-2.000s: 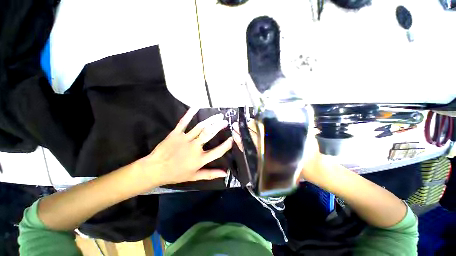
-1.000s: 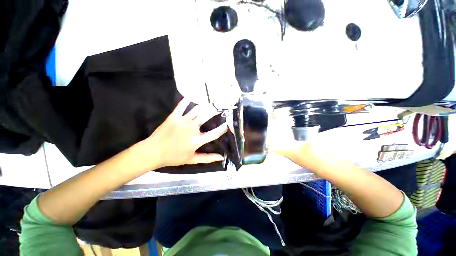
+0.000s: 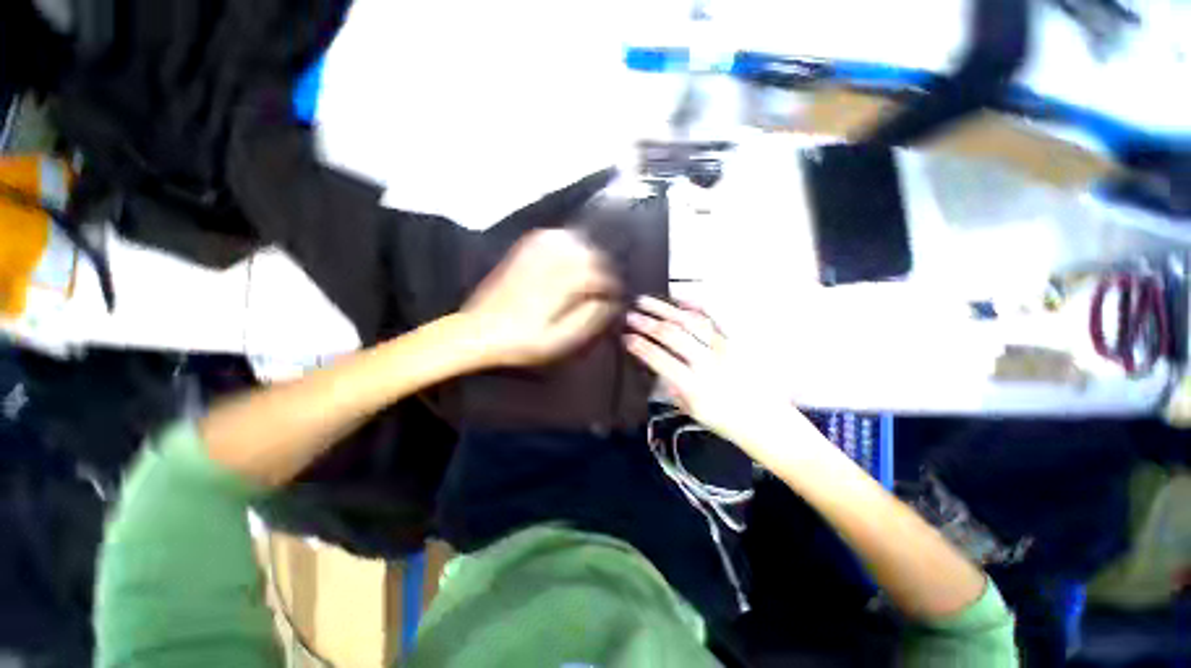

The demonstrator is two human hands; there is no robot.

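The dark brown garment piece lies left of and below the needle area and hangs over the table's front edge. The presser foot area shows blurred at its upper edge. My left hand is on the cloth with its fingers curled, blurred by motion; whether it pinches cloth cannot be told. My right hand lies at the cloth's right edge, fingers apart and extended, fingertips on the cloth. The pale trim hangs in loops below the table edge.
A flat black rectangle lies on the white table right of the needle. Dark-red scissor handles lie far right. A blue basket is below the table edge. Dark cloth is piled at left. A black strap hangs at upper right.
The view has shifted, and the white machine head no longer covers the work. My left hand has curled its fingers. My right hand has come into full view at the cloth edge. The black rectangle now shows.
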